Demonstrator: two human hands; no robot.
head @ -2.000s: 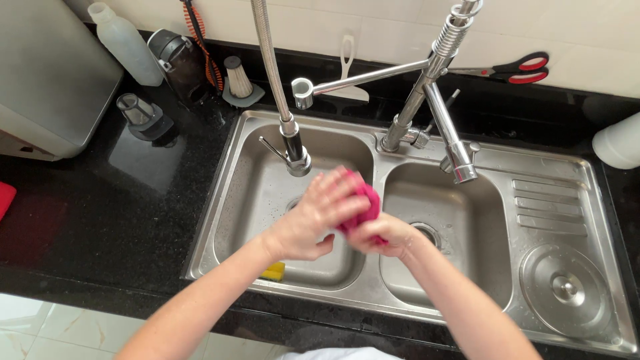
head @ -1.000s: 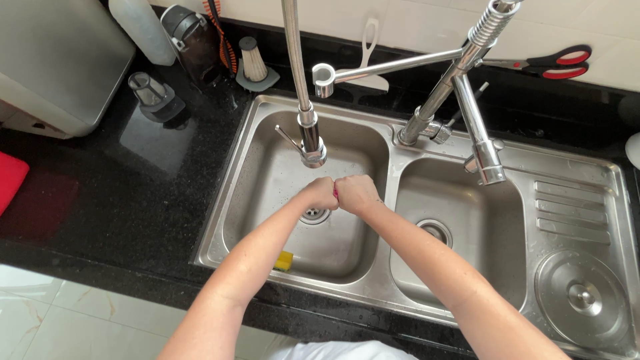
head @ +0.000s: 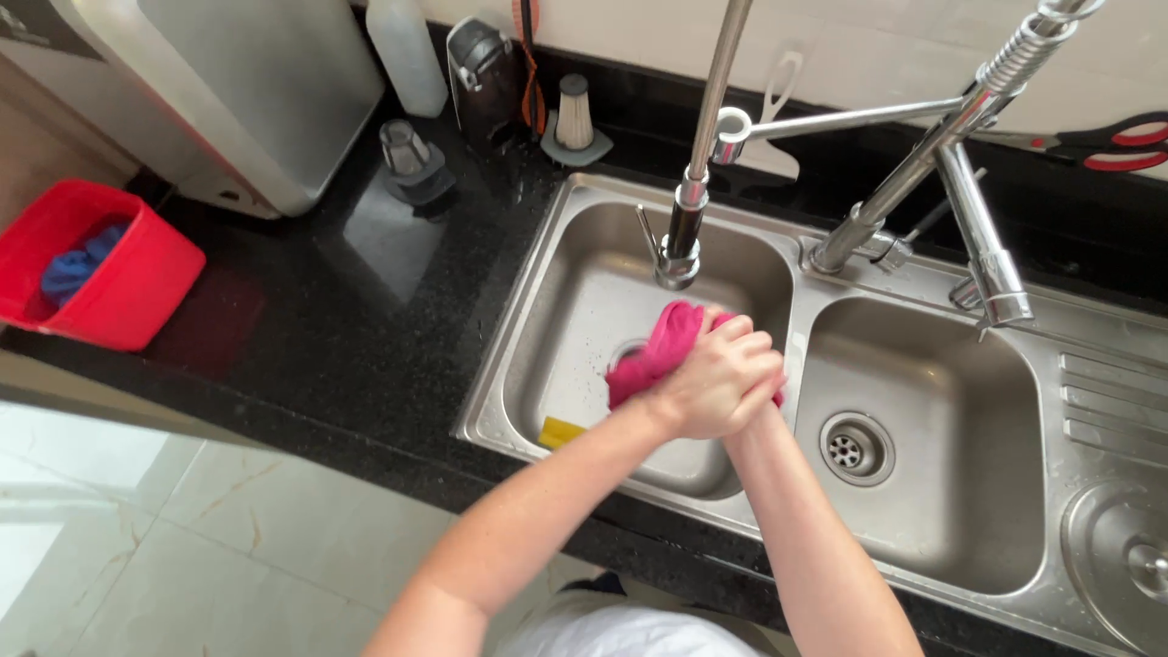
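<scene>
Over the left bowl of the stainless steel double sink (head: 570, 301), a wet-looking pink cloth (head: 664, 351) is bunched between my two hands. My left hand (head: 762, 388) lies mostly hidden beneath my right hand (head: 716, 379), and both grip the cloth. Part of the cloth hangs out toward the left, over the drain. The head of the pull-down faucet (head: 680, 255) hangs just above and behind the cloth, not touching it. A yellow sponge or cloth (head: 558, 432) sits at the near left corner of the bowl.
A red plastic bin (head: 160, 283) with blue cloth inside stands at the left of the black counter. Behind are filter parts (head: 411, 160), a dark bottle (head: 484, 87), a white bottle (head: 406, 59) and red-handled scissors (head: 1127, 146). A round lid (head: 1127, 547) lies at the right.
My hands were side by side in fists a second ago; now the right lies over the left, and much more of the pink cloth shows. The view has shifted left, bringing the red bin into sight.
</scene>
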